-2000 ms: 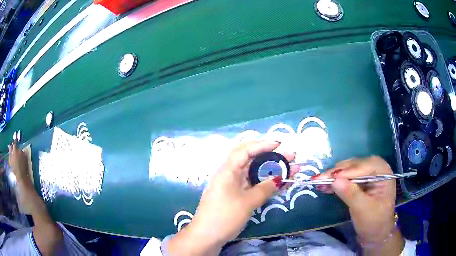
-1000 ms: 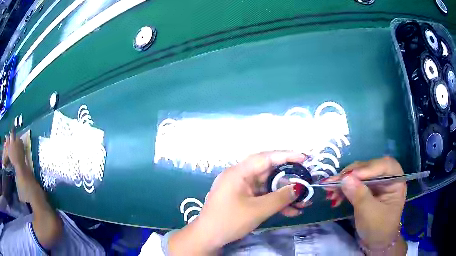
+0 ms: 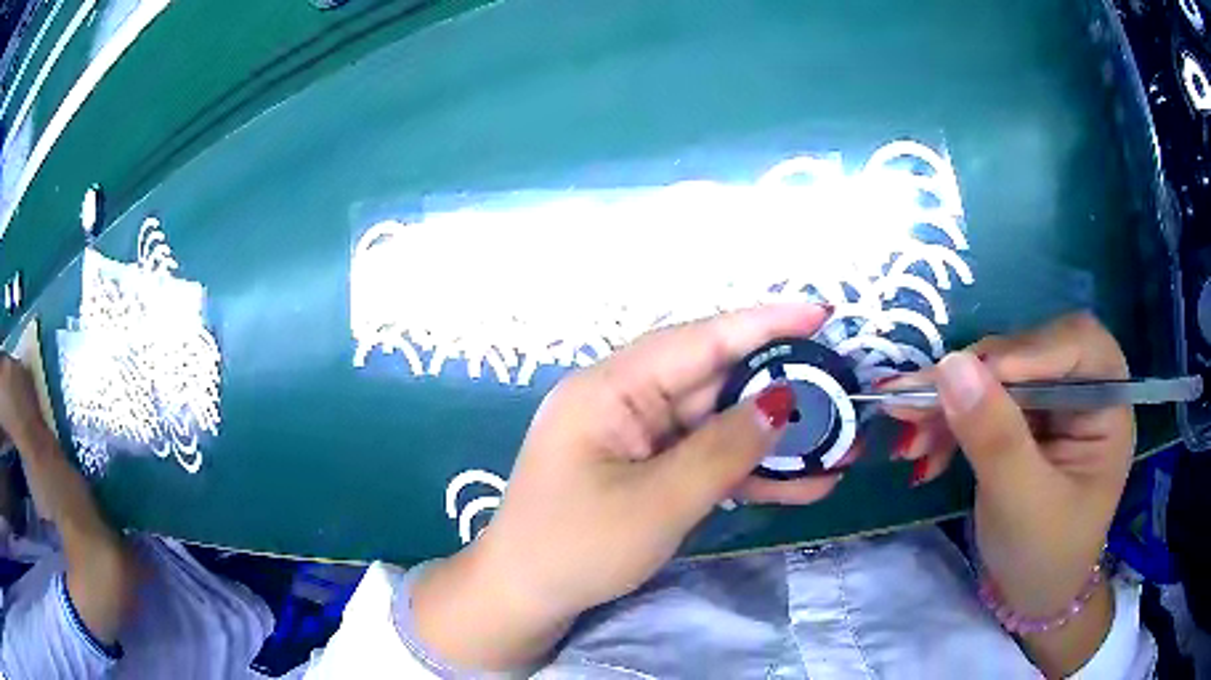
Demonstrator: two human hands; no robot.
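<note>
My left hand [image 3: 604, 458] holds a round part [image 3: 806, 423], a black disc with a grey centre, its thumb on the disc's face. White arc stickers lie on the disc around its centre. My right hand [image 3: 1029, 452] holds slim metal tweezers [image 3: 1102, 392] level, their tip at the disc's right edge. Whether the tips touch the sticker is too small to tell. A glaring white sticker sheet [image 3: 598, 259] lies beyond my hands, with arc stickers [image 3: 911, 162] along its edges; my left hand's fingers and the disc hide part of its near side.
The parts tray [image 3: 1153, 146] with black discs stands at the right edge, partly cut off. The neighbour's sticker sheets [image 3: 133, 352] lie at left, beside another person's arm [image 3: 82, 531]. Loose arcs [image 3: 474, 498] lie near my left wrist. The conveyor belt [image 3: 199, 106] runs at upper left.
The view has shifted down and closer. The white arc that overhung the disc a second ago now lies flat around its centre. The tweezers stay at the disc's right side.
</note>
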